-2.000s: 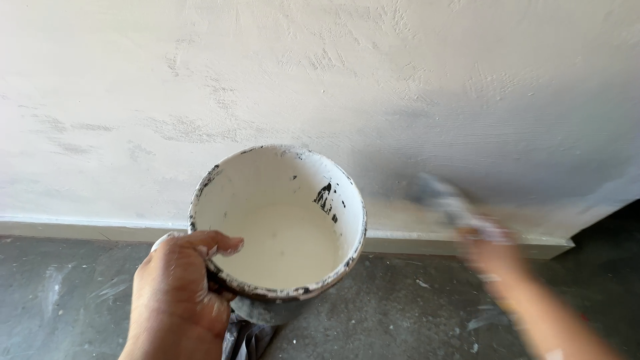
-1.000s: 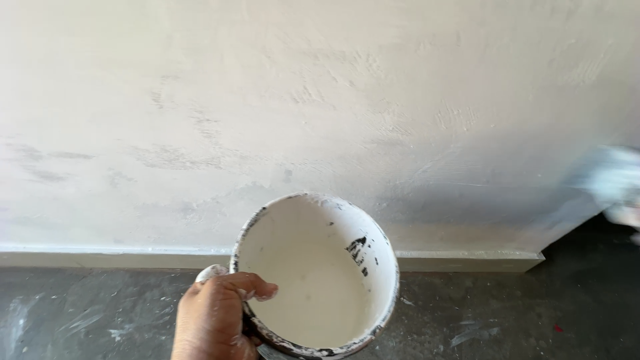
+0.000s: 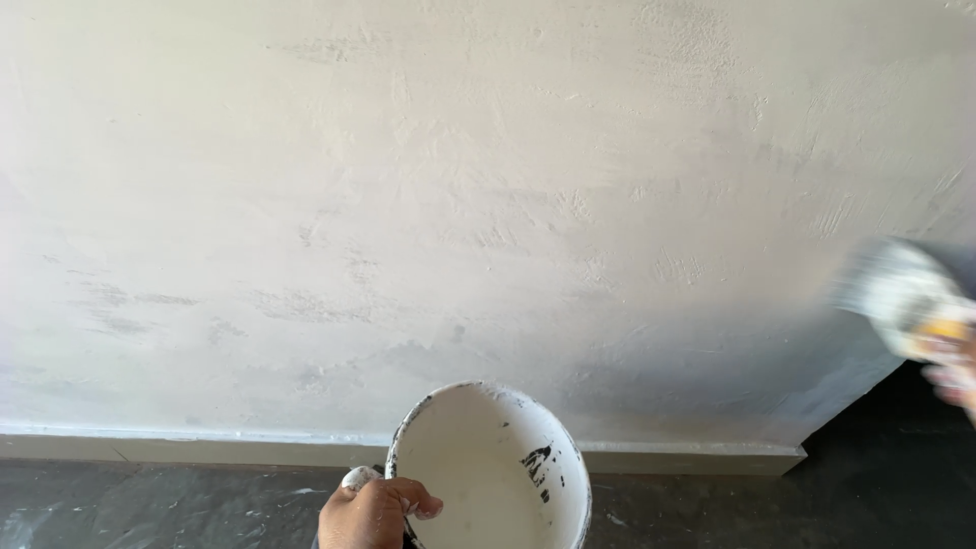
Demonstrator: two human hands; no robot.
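Observation:
My left hand (image 3: 374,512) grips the rim of a round paint bucket (image 3: 576,457), its thumb over the inner edge. White paint (image 3: 473,488) lies inside, and dark flaked patches mark the inner wall. At the right edge my right hand (image 3: 953,374), partly out of frame, holds a paintbrush (image 3: 900,293) with whitish, blurred bristles. The brush is at the lower right part of the white-coated wall (image 3: 488,191); motion blur hides whether it touches. The wall shows rough streaks and greyish patches.
A beige skirting board (image 3: 229,450) runs along the wall's foot and ends at the right near a dark area (image 3: 900,442). The dark grey floor (image 3: 152,503) bears white paint smears.
My right hand and the brush swept right from the wall above the skirting, and since one second ago stand higher against the wall. My left hand keeps its grip on the bucket.

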